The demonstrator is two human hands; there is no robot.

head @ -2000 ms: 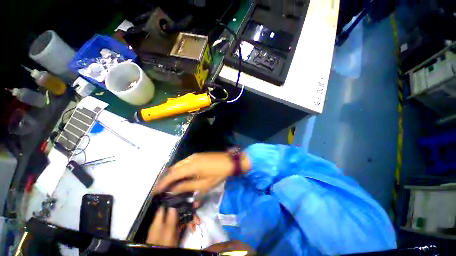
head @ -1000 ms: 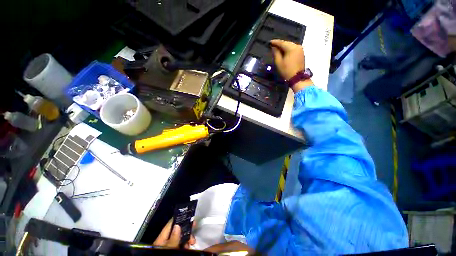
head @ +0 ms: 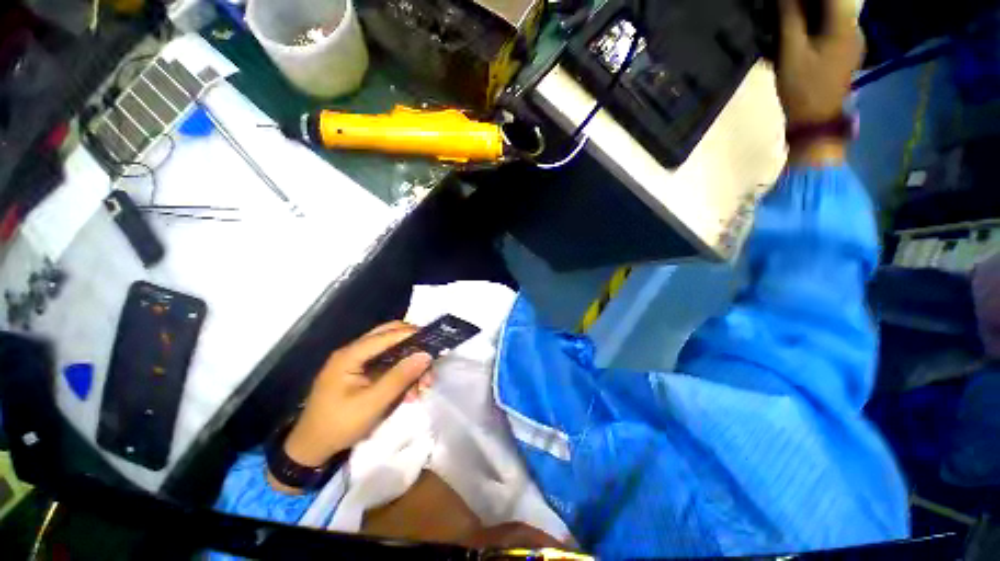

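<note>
My left hand (head: 356, 386) holds a black battery-like rectangle with white print (head: 444, 334) between thumb and fingers, above my lap. My right hand (head: 817, 66) is stretched out to the top right, past the black tray (head: 685, 82); it is blurred and cut off by the top edge. A dark thing shows at its fingers, but I cannot tell whether it is held. An opened black phone body (head: 151, 373) with small orange spots lies on the white mat (head: 247, 258), left of my left hand.
A yellow electric screwdriver (head: 411, 135) lies behind the mat, by a white cup (head: 310, 49). Tweezers (head: 192, 210), a slim hand screwdriver (head: 254, 164), a dark-grey strip (head: 135, 228) and blue picks (head: 78, 380) lie on the mat. The side table (head: 729, 181) bears the tray.
The view has shifted, bringing the phone body back into sight. My right hand has moved from over the black tray to beyond its right side. My left hand still holds the black rectangle, now tilted.
</note>
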